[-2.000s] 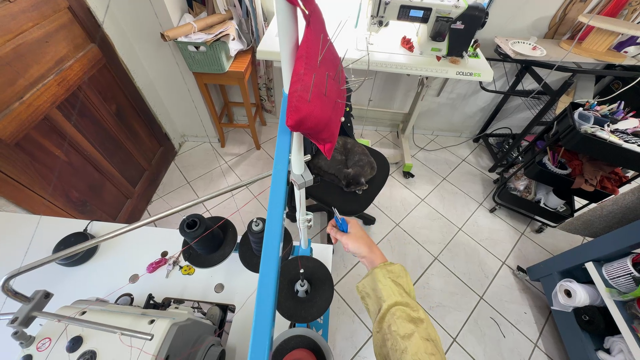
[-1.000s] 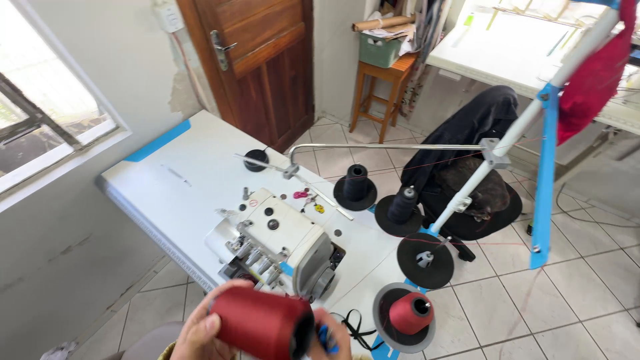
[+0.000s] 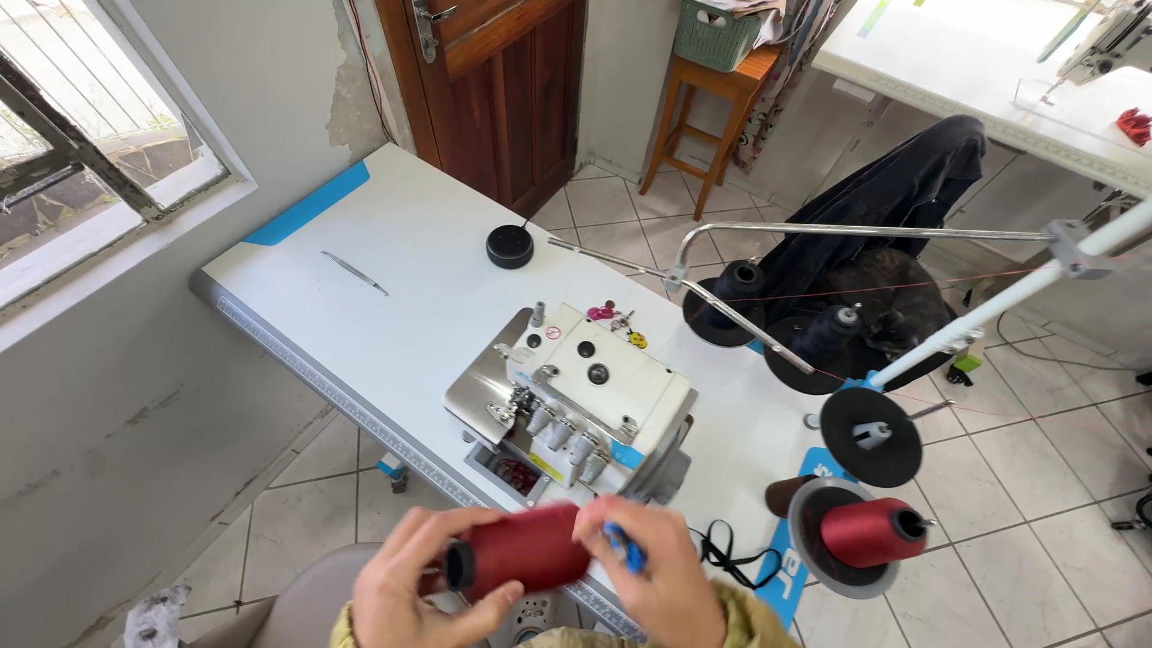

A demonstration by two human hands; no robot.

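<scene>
My left hand (image 3: pixel 423 576) grips a large cone of red thread (image 3: pixel 522 549) at its black-rimmed end, holding it lengthwise in front of the table's edge. My right hand (image 3: pixel 643 558) is at the cone's other end, with a small blue tool (image 3: pixel 625 547) held in it; the tool's kind is hidden by the fingers. Just beyond the hands stands a white overlock sewing machine (image 3: pixel 598 378). Another red thread cone (image 3: pixel 873 533) sits on the thread stand at the right, near an unloaded black cone holder (image 3: pixel 871 437).
Dark thread cones (image 3: pixel 823 333) stand on the rack below a metal thread-guide rod (image 3: pixel 864 231). Tweezers (image 3: pixel 355 273) and a round black device (image 3: pixel 509 247) lie on the white table (image 3: pixel 387 360). A cat (image 3: pixel 886 292) rests on the chair behind the stand.
The view has swung left and down to the overlock table. My right hand, earlier reaching out with the blue tool, is now at the red cone. The cone appears in my hands from one second ago.
</scene>
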